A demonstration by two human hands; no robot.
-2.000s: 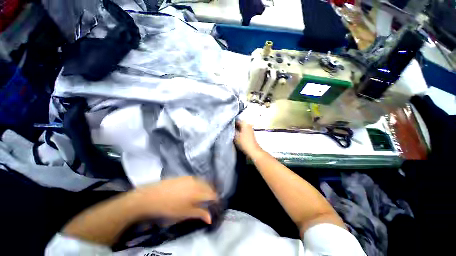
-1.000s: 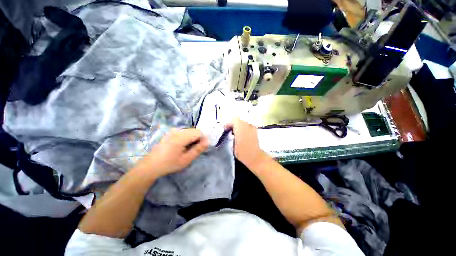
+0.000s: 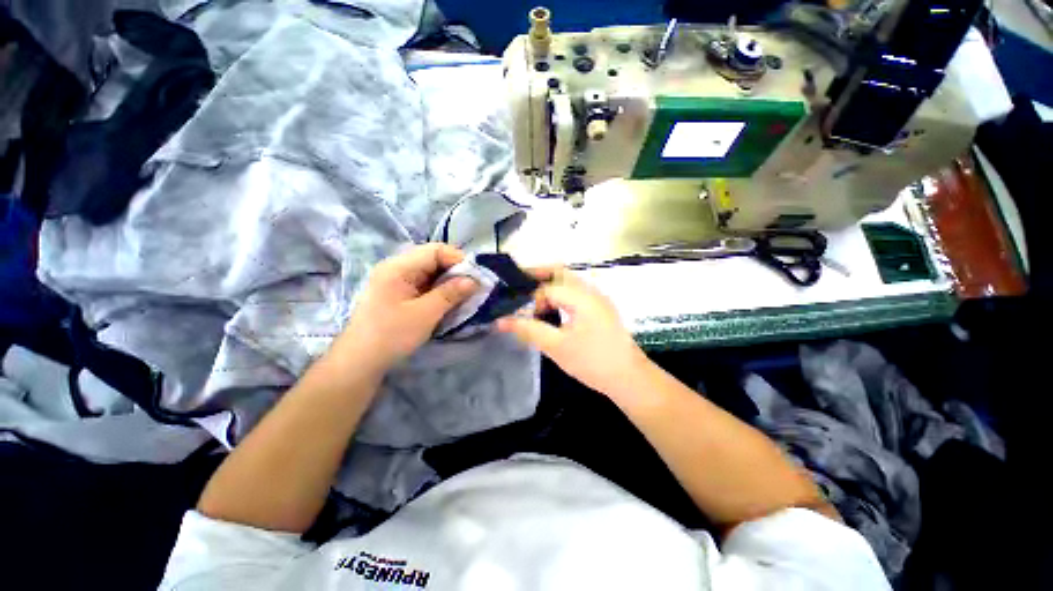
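Observation:
A large mottled grey garment piece (image 3: 277, 196) lies spread over the left of the table and hangs towards my lap. My left hand (image 3: 406, 303) pinches a folded edge of it between thumb and fingers. A small dark panel (image 3: 499, 286) shows folded at that edge, between my two hands. My right hand (image 3: 577, 329) holds the dark panel's right side with thumb and fingertips. Both hands are in front of and below the sewing machine's head (image 3: 554, 139); the cloth at my fingers is away from the needle area.
Black-handled shears (image 3: 790, 256) lie right of the needle area, blades pointing left. A green tray (image 3: 898, 254) is at the table's right end. A black slab (image 3: 901, 75) stands above the machine. Grey cloth (image 3: 849, 433) hangs below the table's green edge. Dark cloth (image 3: 133, 116) lies at upper left.
A second ago the hands held pale cloth lower and flatter; now they have lifted and turned the edge, and the dark panel shows. Earlier, my left hand was blurred near my lap.

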